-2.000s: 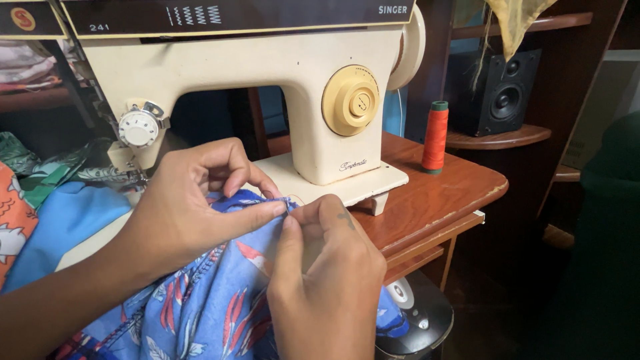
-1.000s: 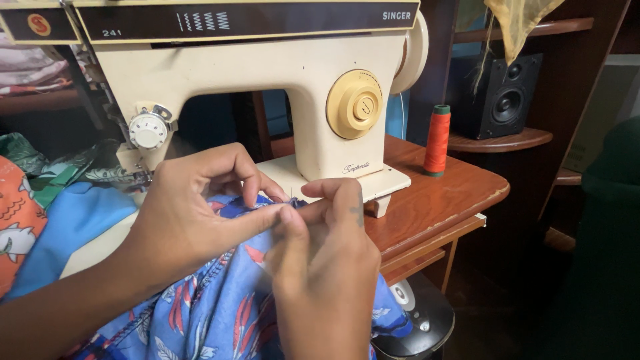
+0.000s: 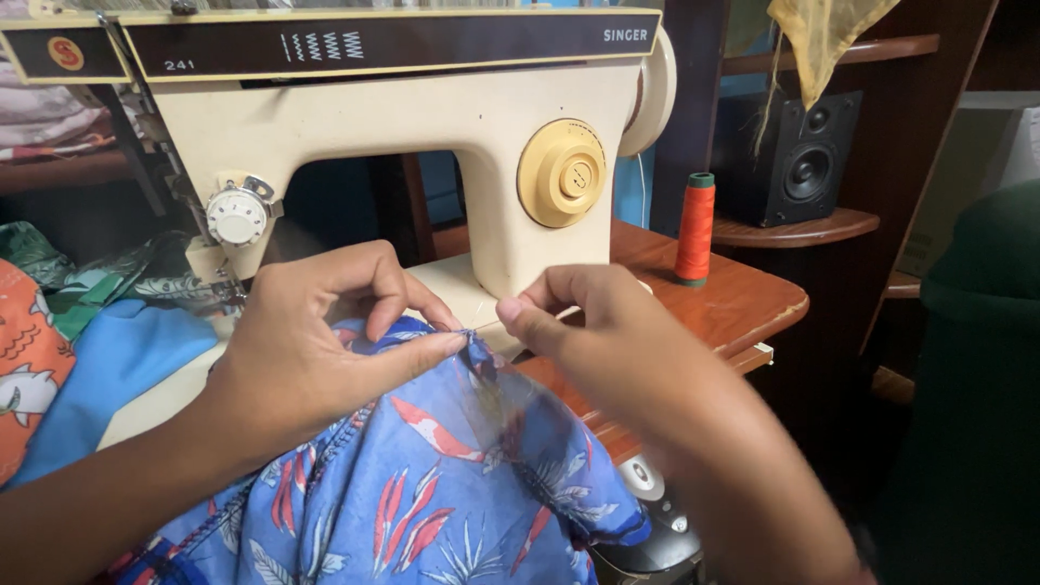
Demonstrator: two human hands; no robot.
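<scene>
Blue fabric with red and white leaf print (image 3: 422, 487) hangs in front of a cream Singer sewing machine (image 3: 390, 110). My left hand (image 3: 325, 341) pinches its gathered upper edge between thumb and fingers. Just right of that edge, my right hand (image 3: 593, 325) has thumb and forefinger pressed together, apart from the cloth. A thin line, perhaps a thread, seems to run from the pinched edge toward the right fingertips; whether they hold a thread or a needle is too small to tell. The machine's needle area is partly hidden behind my left hand.
An orange thread cone (image 3: 695, 231) stands on the wooden table (image 3: 764, 305), right of the machine. Light blue cloth (image 3: 122, 366) and orange printed cloth (image 3: 28, 374) lie at left. A black speaker (image 3: 800, 162) sits on a shelf behind; yellowish cloth (image 3: 829, 41) hangs above.
My right hand has moved off the fabric edge, up and to the right of my left fingertips. My left hand still pinches the cloth.
</scene>
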